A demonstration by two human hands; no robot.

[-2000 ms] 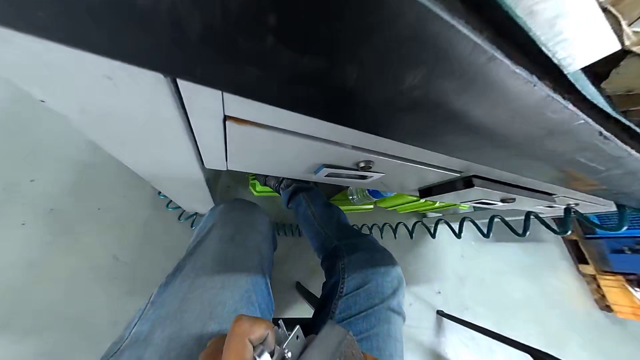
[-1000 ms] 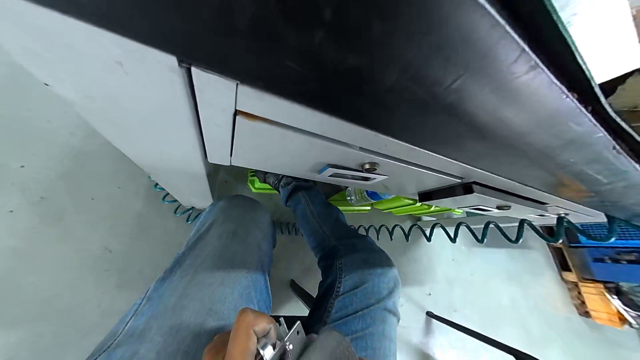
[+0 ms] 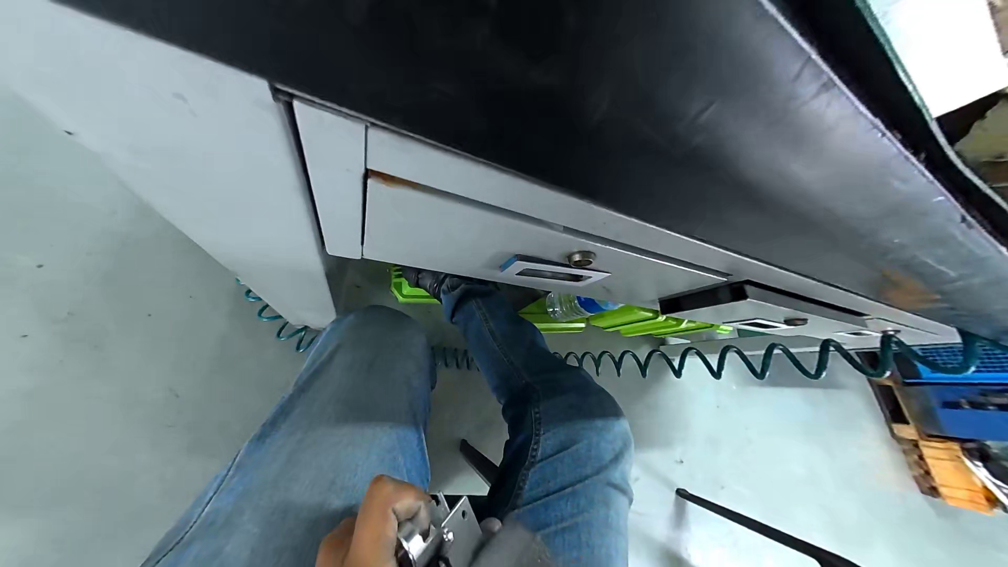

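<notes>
At the bottom edge of the head view, my left hand (image 3: pixel 382 520) has its fingers closed around a small metal bracket-like part (image 3: pixel 457 531) with holes and a screw head in it. Just right of the part, a blurred grey shape (image 3: pixel 516 547), perhaps a glove, covers most of my right hand, of which little more than a fingertip (image 3: pixel 491 526) shows; its grip cannot be made out. Both hands are low, over my jeans-clad legs.
Above my knees runs a black-topped workbench (image 3: pixel 551 94) with grey drawers (image 3: pixel 472 228), one pulled out (image 3: pixel 787 315). A coiled green hose (image 3: pixel 709 362) hangs beneath. Green bins (image 3: pixel 630 319) and a plastic bottle (image 3: pixel 565 307) lie under it. Blue crates (image 3: pixel 961 409) stand on a wooden pallet (image 3: pixel 949 472) at right.
</notes>
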